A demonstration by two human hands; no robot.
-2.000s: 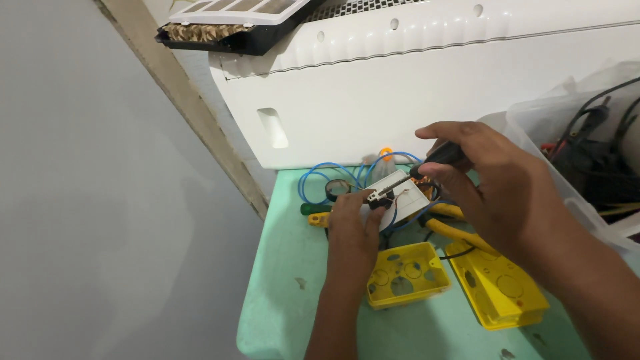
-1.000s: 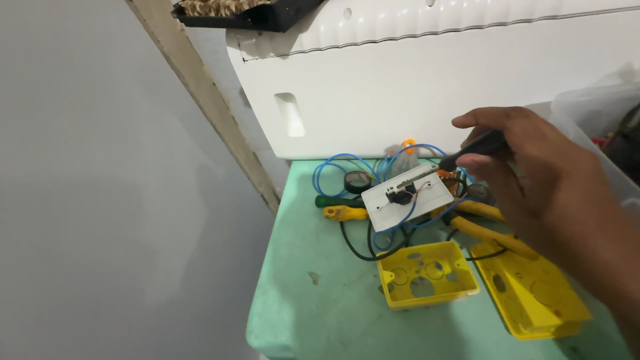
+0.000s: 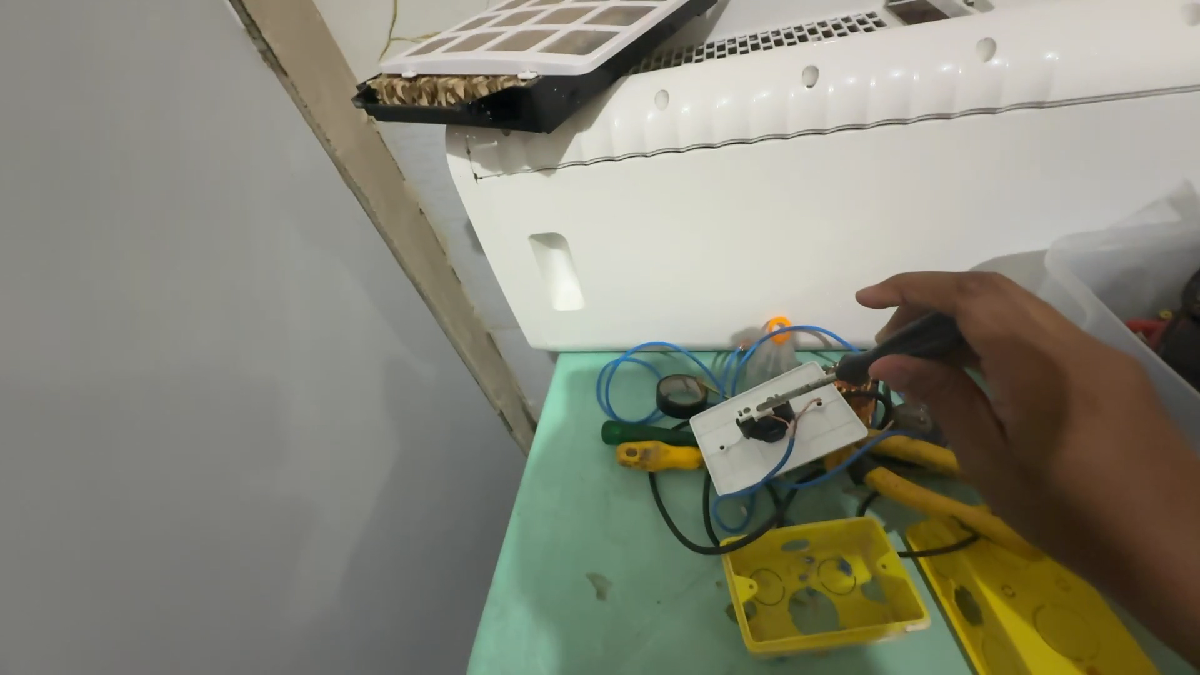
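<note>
My right hand (image 3: 1022, 403) grips the dark handle of a screwdriver (image 3: 909, 342), whose shaft reaches down to the left over a white wall plate (image 3: 816, 450). The tip is at a small black socket or switch module (image 3: 767, 427) on the plate's back; whether it touches a screw I cannot tell. Blue wire (image 3: 787, 455) and a bare copper end run from the module. The plate lies tilted on tools and cables. In front of it stands an open yellow electrical box (image 3: 825, 591). My left hand is out of view.
A green table (image 3: 562, 562) carries black tape (image 3: 682, 396), green (image 3: 647, 433) and yellow (image 3: 659, 457) tool handles, yellow-handled pliers (image 3: 947, 506), black cable and more yellow boxes (image 3: 1050, 609). A white appliance (image 3: 750, 244) stands behind, a clear plastic bin (image 3: 1087, 281) at right, a grey wall at left.
Two seconds ago my left hand was at the wall plate; it has since left the view. My right hand keeps the screwdriver over the module.
</note>
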